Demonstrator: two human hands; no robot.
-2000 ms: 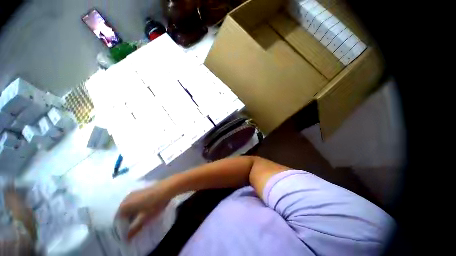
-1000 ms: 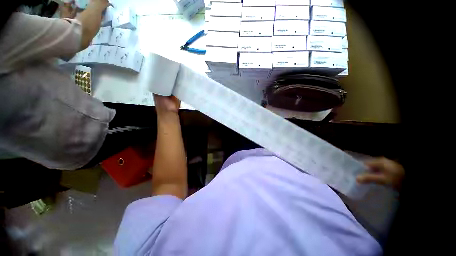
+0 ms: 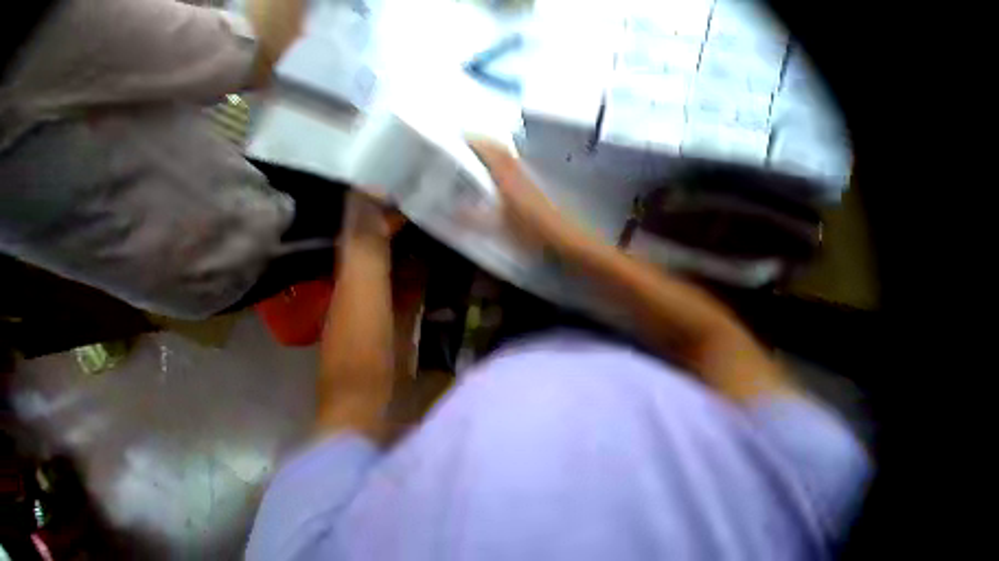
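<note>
A white label roll (image 3: 386, 157) stands at the table's front edge, its printed strip (image 3: 450, 195) running right. My left hand (image 3: 372, 210) is under the roll's lower end and holds it; its fingers are mostly hidden. My right hand (image 3: 502, 175) is at the strip, right of the roll; the frame is blurred, and whether it grips the strip cannot be told. White cartons with small print (image 3: 690, 82) stand in a block at the upper right. Blue-handled nippers (image 3: 495, 64) lie open on the table behind my right hand.
A second person's arm (image 3: 274, 33) and clothing (image 3: 142, 208) are at the left, close to my left arm. White cartons (image 3: 329, 55) stand beside that arm. A dark pouch (image 3: 728, 225) lies at the table edge below the carton block. A red thing (image 3: 296, 312) is under the table.
My right hand has moved from the far right inward, close to the roll. The long stretched strip is now mostly out of sight. The view has shifted and blurred.
</note>
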